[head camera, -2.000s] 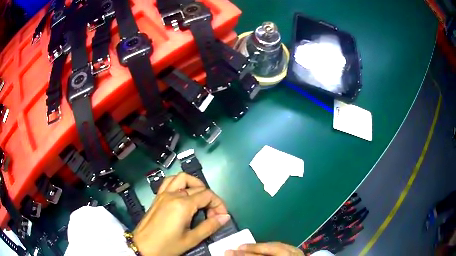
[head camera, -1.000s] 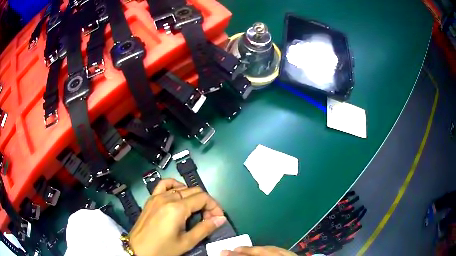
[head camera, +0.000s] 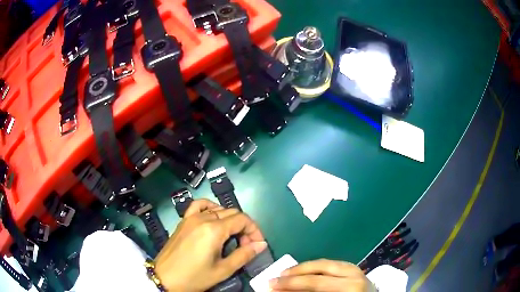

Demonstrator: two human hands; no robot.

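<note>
Black smartwatches lie side by side at the bottom centre; one strap with a silver buckle [head camera: 221, 187] points up, and another buckled strap [head camera: 181, 199] lies beside it. My left hand [head camera: 202, 245] rests over them, thumb and fingers holding a dark grey watch [head camera: 260, 263] at its edge. Its screen is mostly hidden by the hands and the white piece. My right hand [head camera: 322, 276], cut off at the bottom edge, holds a white card or cloth [head camera: 275, 272] against the lower part of this watch. I cannot tell which material it is.
Orange-red trays [head camera: 40, 131] with draped watches fill the left. A glass bottle [head camera: 308, 57] in a yellowish ring, a shiny black tray [head camera: 373, 68], a white card [head camera: 403, 138] and a white scrap [head camera: 318, 191] lie right. Black-red items [head camera: 393, 251] show beyond the bench edge.
My right hand has come further into view, and the white piece has moved up and right and tilted. My left hand keeps its hold. The view has shifted slightly.
</note>
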